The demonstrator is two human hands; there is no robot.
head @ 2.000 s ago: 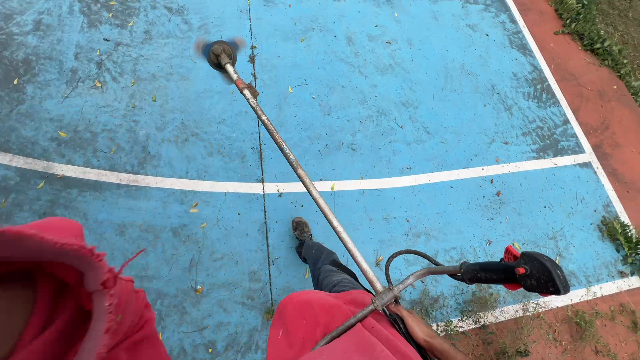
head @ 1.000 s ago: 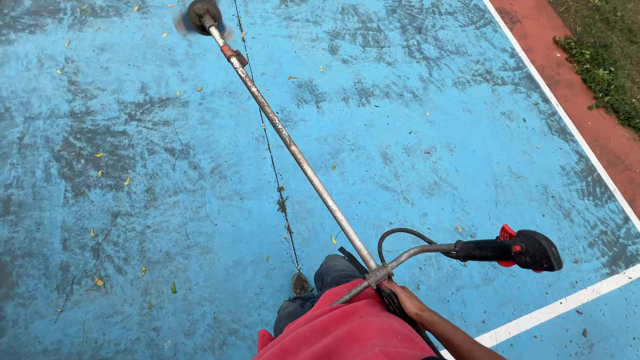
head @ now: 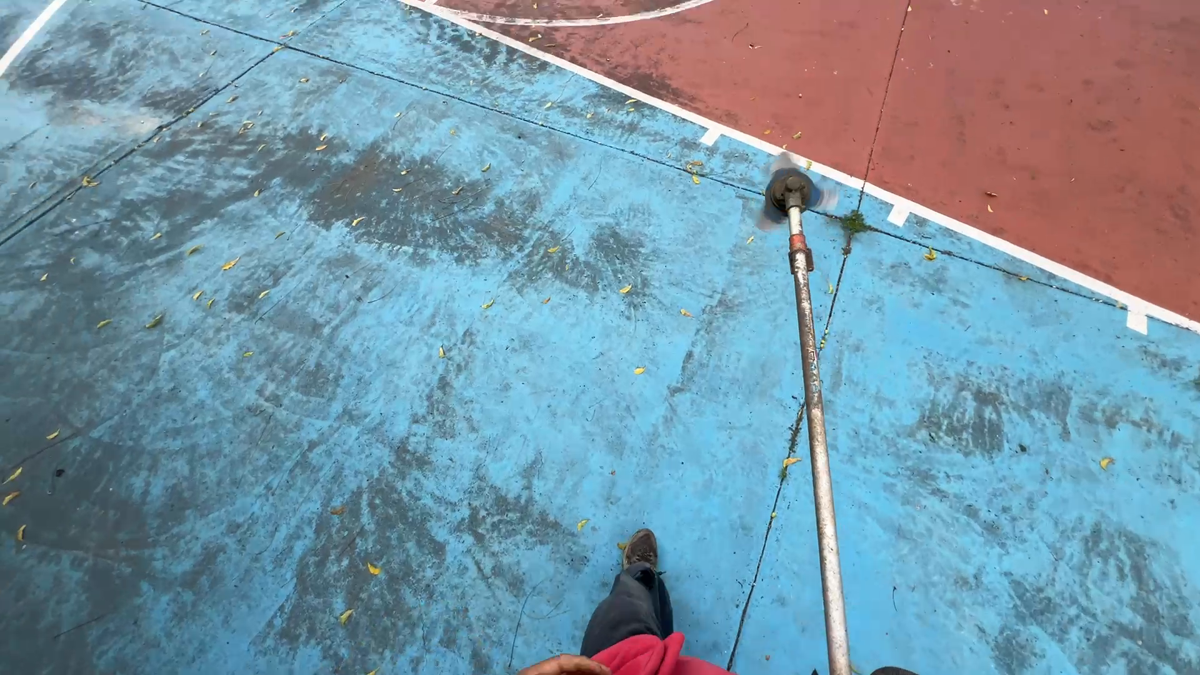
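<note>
A string trimmer's worn metal shaft [head: 816,403] runs up from the bottom edge, right of centre. Its cutting head [head: 790,190] is blurred by spinning and sits over a crack in the blue court, just left of a green weed tuft [head: 853,222]. Only a sliver of my left hand [head: 565,666] shows at the bottom edge, beside my red shirt [head: 656,656]; its fingers and anything in them are cut off. My right hand is out of view. A dark part [head: 891,670] peeks in right of the shaft's lower end.
My shoe [head: 640,547] is on the blue paint, left of a long crack [head: 771,525]. Yellow leaves lie scattered about. Beyond a white line [head: 600,77] the court is red [head: 1022,122], and another crack crosses it.
The view has swung to the red part of the court. The trimmer's handle and the hand beside its shaft have left the view. The head is now beside a weed tuft, still spinning.
</note>
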